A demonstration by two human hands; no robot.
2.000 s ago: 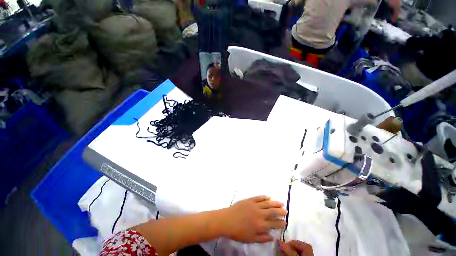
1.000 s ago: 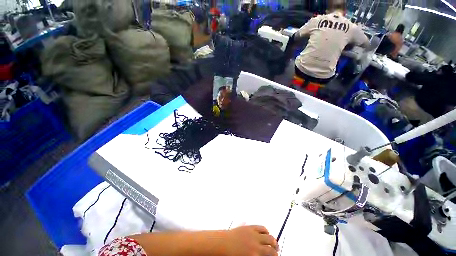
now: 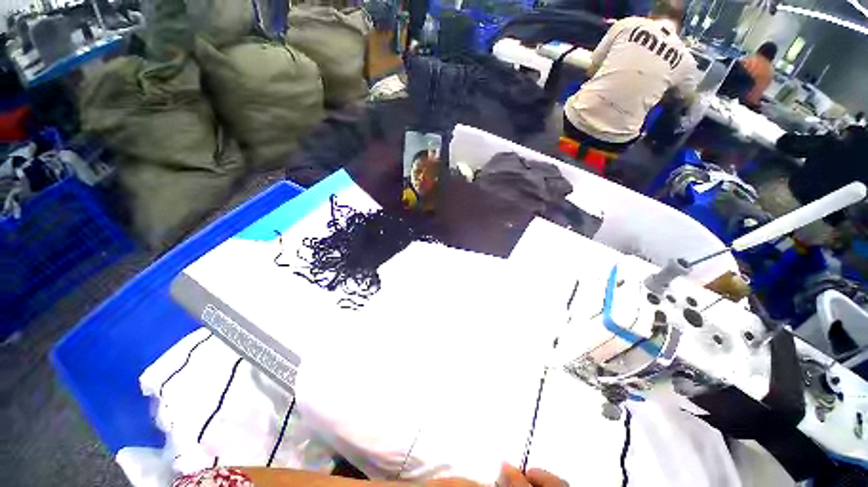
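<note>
White fabric [image 3: 419,380] lies across the machine table. A narrow black cord [image 3: 540,404] runs down it from near the presser foot area of the sewing machine [image 3: 633,319]. Fingers at the bottom edge, apparently of my right hand [image 3: 533,477], are closed at the cord's lower end; the rest of that hand is cut off. My left forearm shows along the bottom edge, and its hand is out of the picture. Another black line [image 3: 625,447] lies on white fabric below the machine head. A tangle of black cords [image 3: 352,247] lies at the table's left.
Striped white panels [image 3: 219,399] hang over a blue bin [image 3: 105,352] left of the table's ruler-marked edge. A white tub [image 3: 609,195] with dark cloth stands behind. Black strips [image 3: 785,390] drape the machine. Sacks [image 3: 266,95] and a seated person [image 3: 623,81] are farther back.
The left hand has slid down and out of view, leaving its forearm. Fingers have come back into view at the cord's lower end. The view has tilted upward since the first frame.
</note>
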